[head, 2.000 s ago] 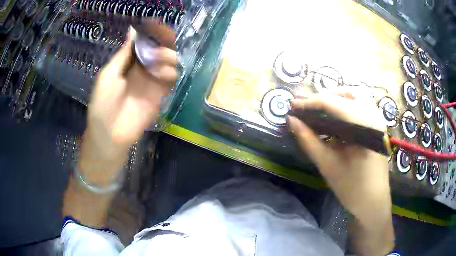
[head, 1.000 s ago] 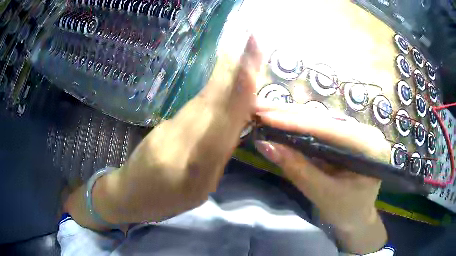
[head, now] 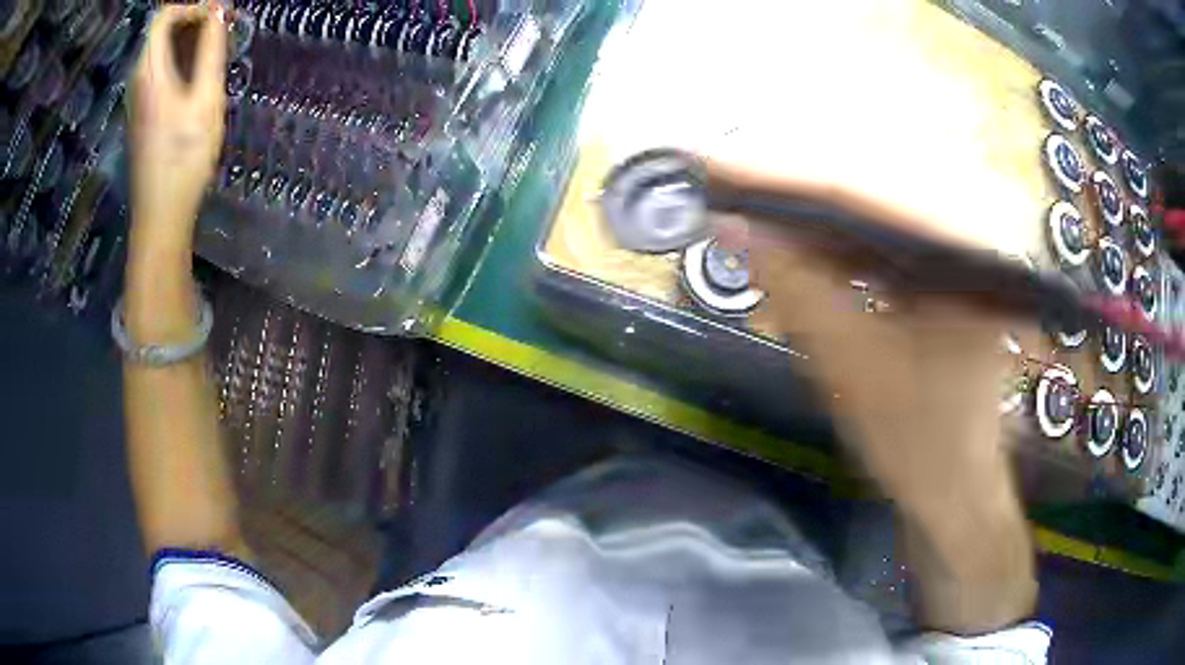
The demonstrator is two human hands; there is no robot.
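Note:
My right hand (head: pixel 832 260), blurred, holds a black test probe (head: pixel 897 247) over the front tray, its red cable leaving at the right. A blurred speaker (head: pixel 656 199) is at its fingertips near the tray's left edge; whether it is held or lies there I cannot tell. Another speaker (head: pixel 725 276) lies flat just below it, partly beside the fingers. My left hand (head: pixel 182 78) reaches to the supply tray (head: pixel 377 266) at upper left, thumb and fingers curved around a gap; whether the fingertips grip a speaker is unclear.
The front tray's tan base (head: pixel 578 234) glares white in the middle. Speakers stand in rows along its right side (head: pixel 1068 234). The supply tray holds dark speakers on edge in rows. Yellow tape (head: pixel 546 370) edges the green bench. A dark ribbed surface (head: pixel 305 390) lies below the supply tray.
My left hand has moved from beside the right hand back to the upper left. My right hand has risen with the probe, and a speaker now shows at its fingertips.

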